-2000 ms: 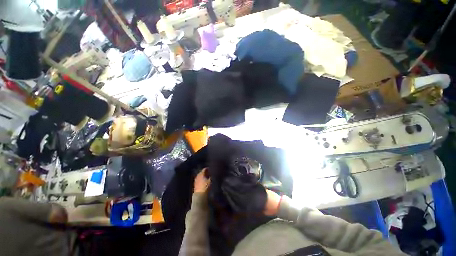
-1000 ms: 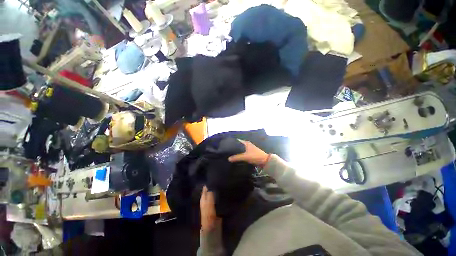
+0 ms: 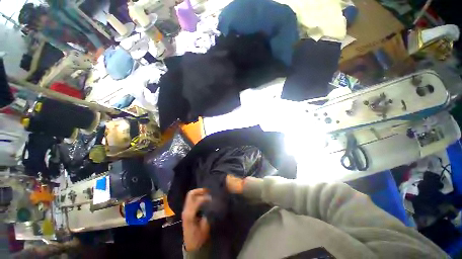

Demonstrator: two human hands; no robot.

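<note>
A black garment lies bunched over the near edge of the table and my lap. Its shinier lining shows on top. My left hand is closed around a bunched part of the garment, fingers at its left side. My right hand holds the same bunch from the right, with its fingers partly hidden by the cloth. The two hands are close together.
The sewing machine head lies to the right under strong glare, with black-handled scissors in front. A blue bin stands at right. Black cut pieces and blue cloth lie behind. Thread cones are at left.
My right hand has moved from the top of the garment down and left, beside my left hand. My left hand now grips a bunched part. The shiny lining is more exposed.
</note>
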